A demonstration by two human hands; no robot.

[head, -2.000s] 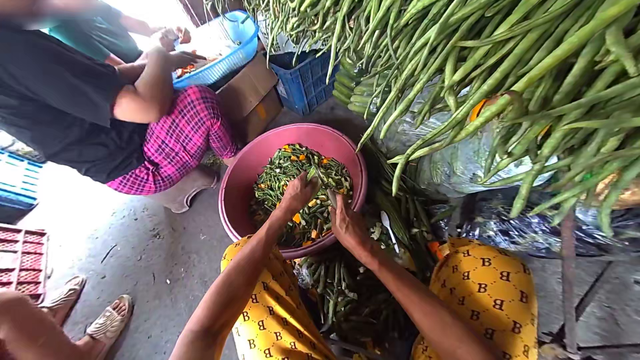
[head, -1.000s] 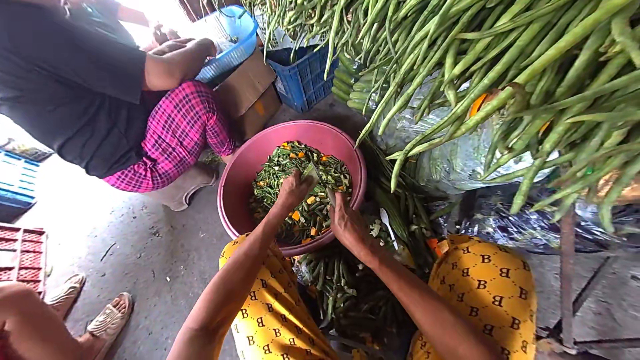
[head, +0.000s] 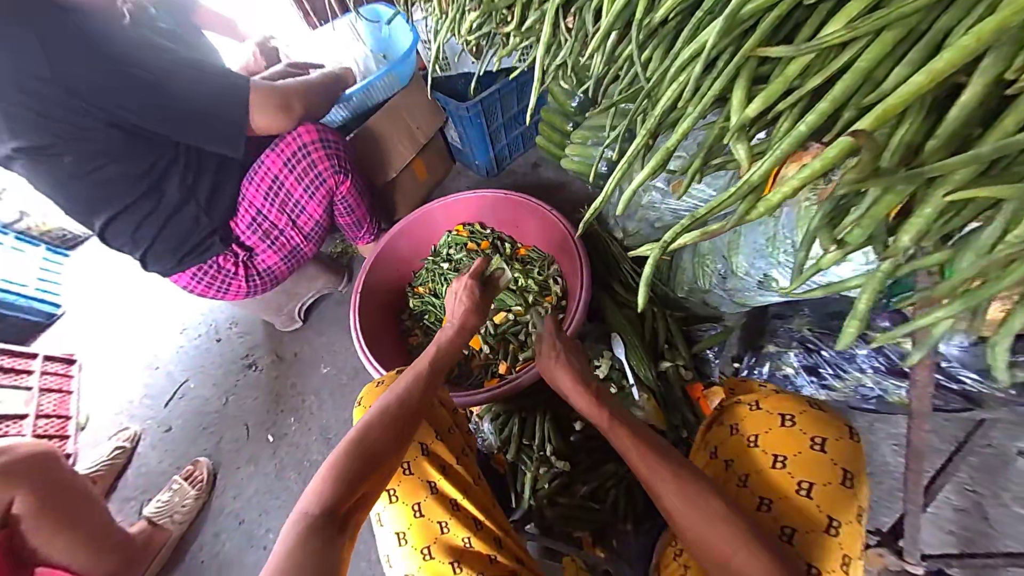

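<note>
My left hand (head: 470, 298) is over the pink plastic tub (head: 376, 300), its fingers closed on a pale green vegetable piece (head: 499, 274). My right hand (head: 560, 352) is at the tub's right rim, fingers curled; a small blurred thing shows at its fingertips, and I cannot tell what it is. Cut green vegetables with orange pieces (head: 448, 280) fill the bottom of the tub. Whole green pods (head: 536, 456) lie between my knees, just below the tub. A white plastic spoon (head: 624, 364) rests on greens to the right of my right hand.
Long green beans (head: 768, 160) hang over the upper right, above plastic-wrapped produce (head: 720, 256). A blue crate (head: 492, 120), a cardboard box (head: 404, 140) and a blue basket (head: 384, 80) stand behind the tub. A person in checked trousers (head: 296, 212) sits at left; another's sandalled foot (head: 180, 496) is lower left.
My left hand has shifted slightly within the tub, while my right hand stays near its right rim. The seated person's arms have moved beside the blue basket.
</note>
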